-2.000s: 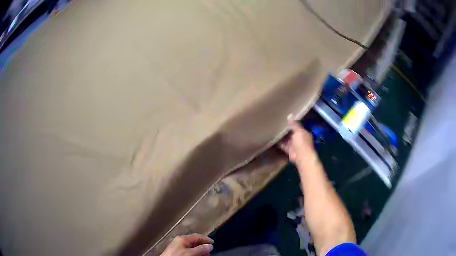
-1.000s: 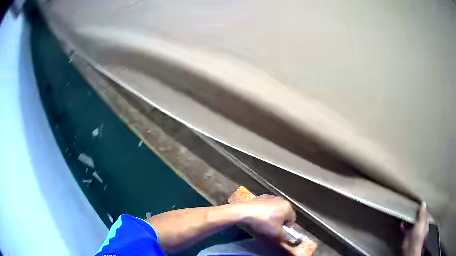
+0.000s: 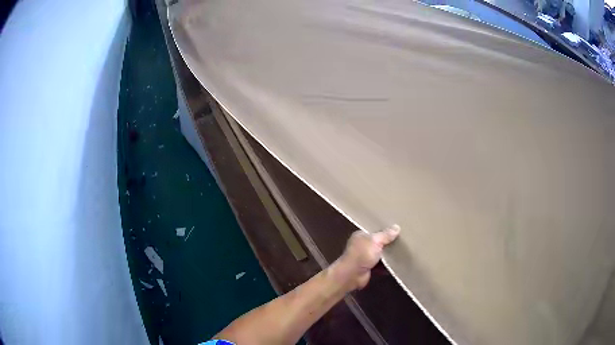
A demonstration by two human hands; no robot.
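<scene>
A wide tan fabric ply covers most of the view, with shallow folds. Its pale selvedge curves along the near side, raised above the dark brown table edge. My left hand reaches from the bottom and is closed on the selvedge, thumb on top of the cloth. A low, pale layered edge runs under the lifted cloth and passes behind my wrist. My right hand is not in view.
A flat yellowish strip lies on the table beside the layered edge. The green floor of the aisle has pale scraps. A white wall stands at the left. Bluish material shows beyond the cloth at the top right.
My left hand has let go of the orange block and taken the cloth edge, which is now lifted. The block and my right hand have left view. The camera has turned.
</scene>
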